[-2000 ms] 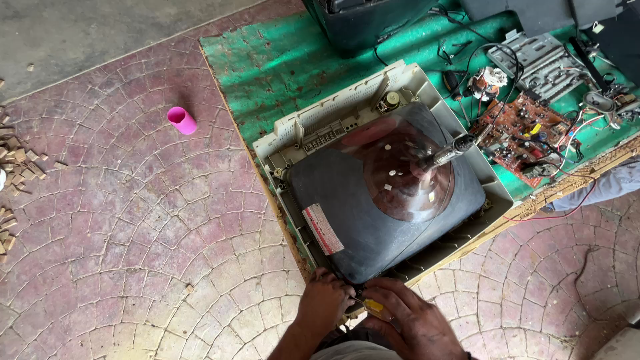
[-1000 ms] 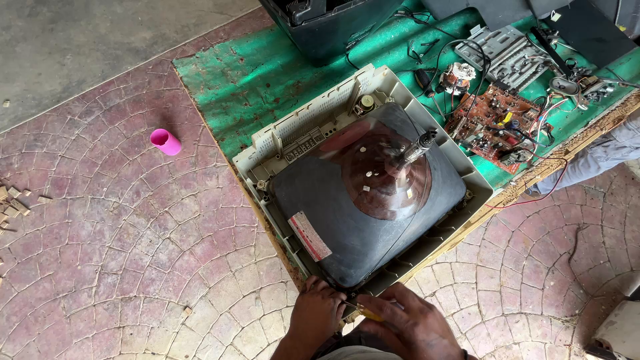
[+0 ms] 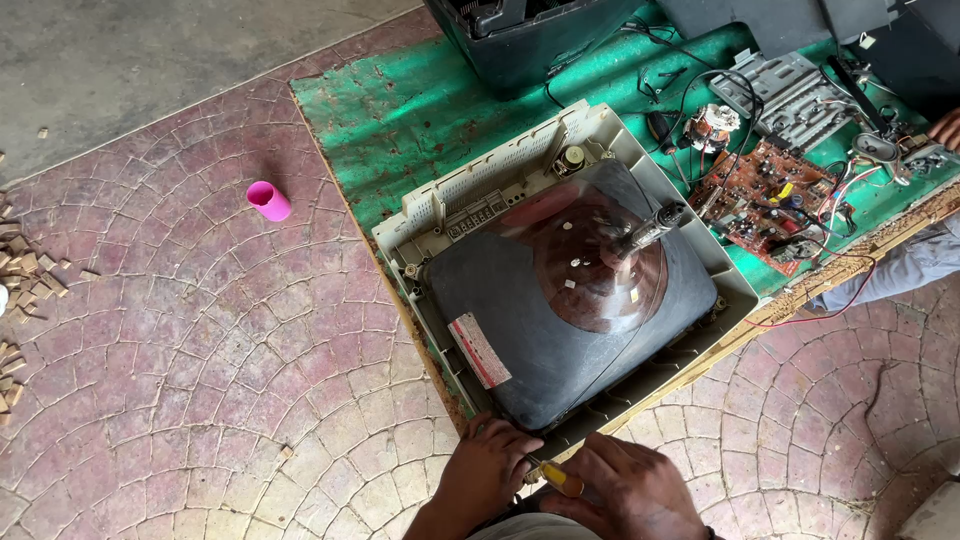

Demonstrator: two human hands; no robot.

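Observation:
A cathode ray tube (image 3: 495, 281) lies with its neck up inside a cream plastic television front housing (image 3: 731, 289). My right hand (image 3: 637, 480) is closed around a screwdriver with a yellow handle (image 3: 561, 478), whose shaft points left toward the housing's near corner. At that same corner is my left hand (image 3: 491, 461), its fingers bent over the housing edge beside the screwdriver shaft. Whether the left fingers pinch the shaft or a small part cannot be told. The screwdriver's tip is hidden by the left fingers.
On the green-covered table (image 3: 367, 112) are a circuit board (image 3: 772, 195), a deflection yoke (image 3: 711, 127), another screwdriver (image 3: 662, 131), a grey socket case (image 3: 787, 97) and a black plastic casing (image 3: 532, 45). Another person's hand (image 3: 946, 129) is at the right. A pink cup (image 3: 268, 201) lies on the paving.
The view has shifted slightly. Both hands stay at the housing's near corner, the screwdriver still in my right hand.

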